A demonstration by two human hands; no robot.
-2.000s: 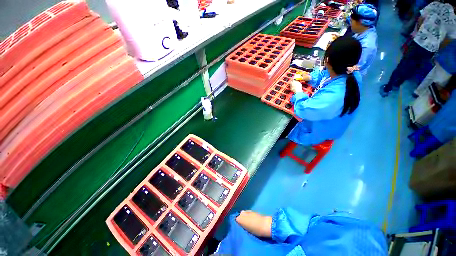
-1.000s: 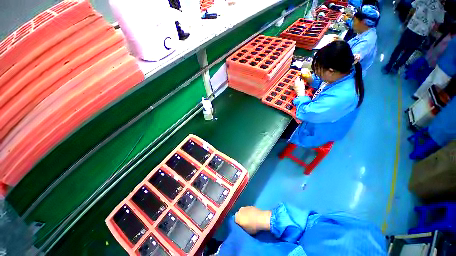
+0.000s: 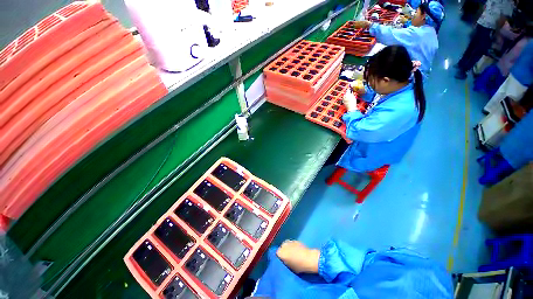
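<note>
A salmon-red foam tray point(image 3: 203, 240) lies on the dark green bench at lower centre. Its pockets, in two rows, hold flat black phone units point(image 3: 176, 236) with small camera and silver details at one end. The tray's lower end is cut off by the picture's edge. My right hand point(image 3: 298, 257) is bare and rests against blue cloth, right of the tray and not touching it. Its fingers are turned away and hidden, so its grip does not show. My left hand is not in view.
Stacked red foam trays point(image 3: 76, 99) fill the left shelf. A small white-wrapped fixture point(image 3: 242, 127) is on the rail. A seated worker point(image 3: 383, 122) handles a small-pocket tray point(image 3: 327, 111) beside a tray stack point(image 3: 304, 76). A red stool point(image 3: 359, 180) stands under that worker.
The seated worker's head has shifted and turned to show more of its side. The farther worker now stretches an arm over a tray. My right hand has barely moved; the phone tray is unchanged.
</note>
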